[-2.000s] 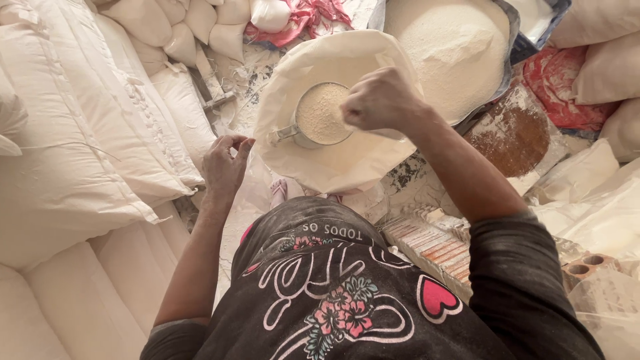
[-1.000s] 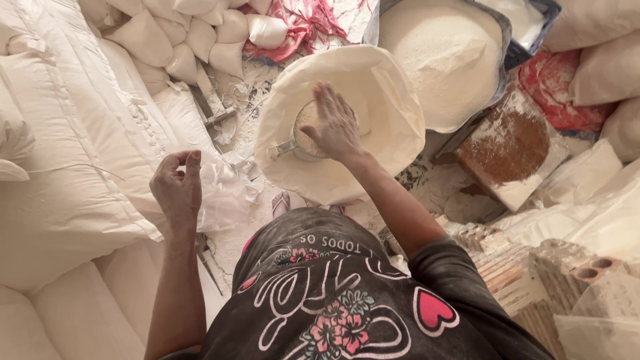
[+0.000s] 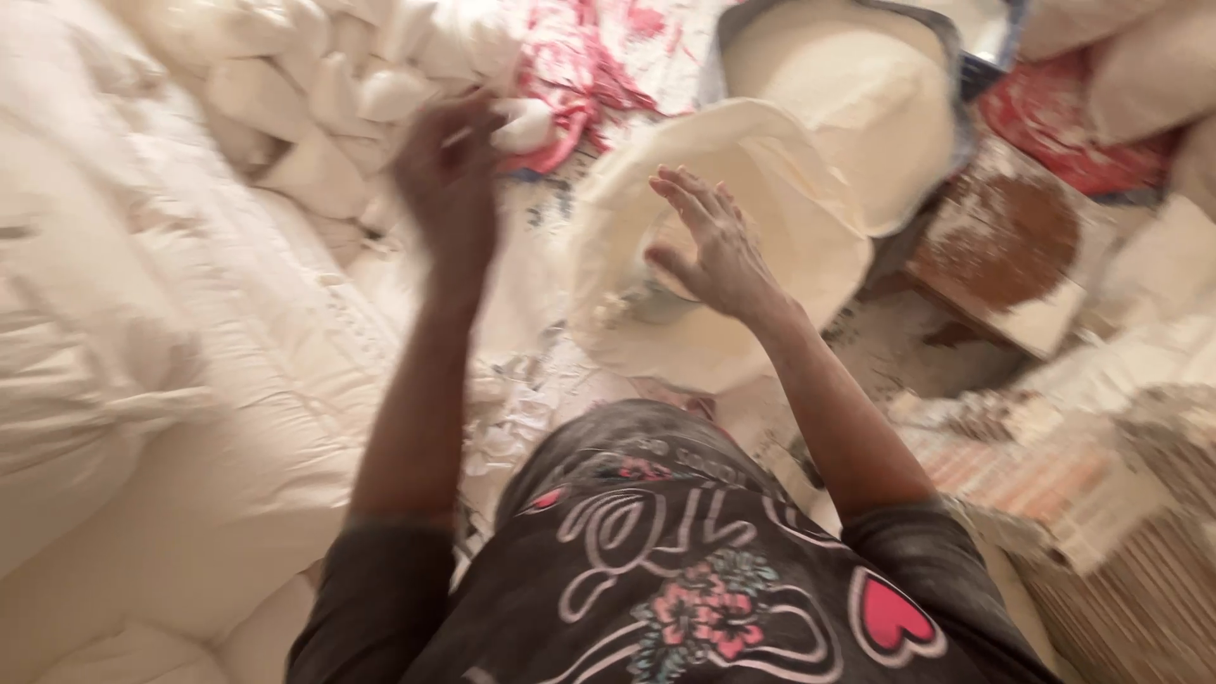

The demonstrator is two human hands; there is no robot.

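Observation:
My right hand (image 3: 703, 242) is over the mouth of a white cloth-lined sack (image 3: 817, 285), its fingers spread and nothing gripped. Under that hand lies a round metal scoop or pot (image 3: 662, 302), mostly hidden and blurred; whether the hand touches it is unclear. My left hand (image 3: 451, 152) is raised beside the sack's far left, strongly blurred. Close to its fingers appears a small filled white bag (image 3: 522, 125); I cannot tell if the hand holds it. Behind the sack, a large lined container holds a heap of pale powder (image 3: 855, 104).
Large white sacks (image 3: 171, 456) line the left side, with small filled bags (image 3: 328, 176) piled beyond them. A powder-dusted board with a brown round patch (image 3: 1002, 237) is at the right. Stacked hollow bricks (image 3: 1054, 484) stand near my right arm. Red-and-white plastic (image 3: 579, 76) lies at the back.
My left hand has moved forward, away from my body, toward the pile of small bags. My right hand, closed into a fist two seconds ago, now has its fingers spread over the sack.

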